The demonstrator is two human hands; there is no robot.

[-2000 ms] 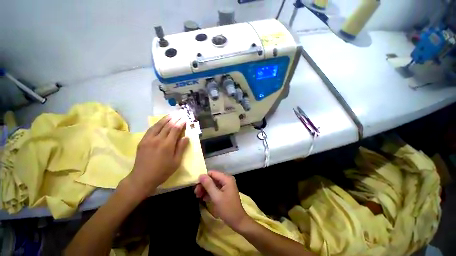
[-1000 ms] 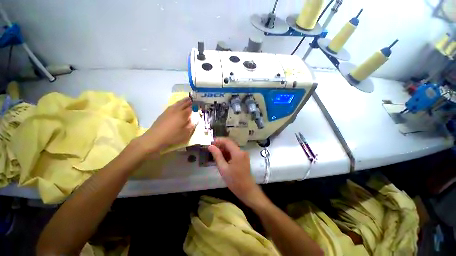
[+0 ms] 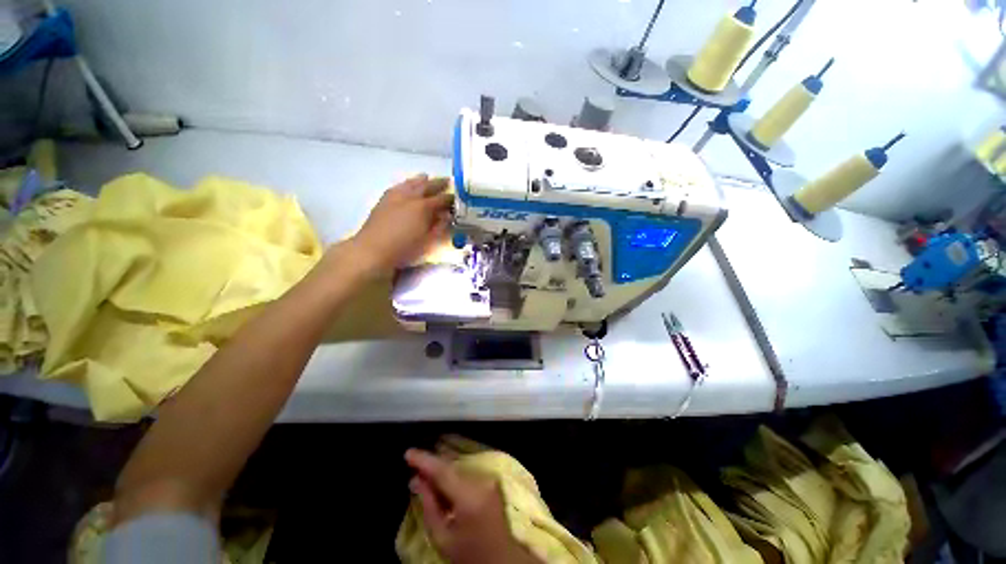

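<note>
The white and blue overlock machine (image 3: 585, 182) stands on the table with its screen lit. Its metal cloth plate (image 3: 441, 295) shows bare in front of the needle area. My left hand (image 3: 406, 226) is at the left rear of the machine head, on a yellow piece mostly hidden under the hand and arm. My right hand (image 3: 458, 501) is below the table edge at a yellow pile (image 3: 518, 496); its fingers are partly spread, and whether they grip cloth cannot be told. A large crumpled yellow heap (image 3: 166, 275) lies on the table at left.
Red-handled snips (image 3: 684, 347) and a ringed cord (image 3: 596, 375) lie right of the machine. Yellow thread cones (image 3: 838, 182) stand behind at right. A gathered yellow bundle (image 3: 28, 275) is at far left. More yellow pieces (image 3: 794, 496) hang below the table edge at right.
My right hand has left the cloth plate and dropped to the pile below the table edge. The yellow piece has moved back off the plate, with my left hand following it behind the needle area.
</note>
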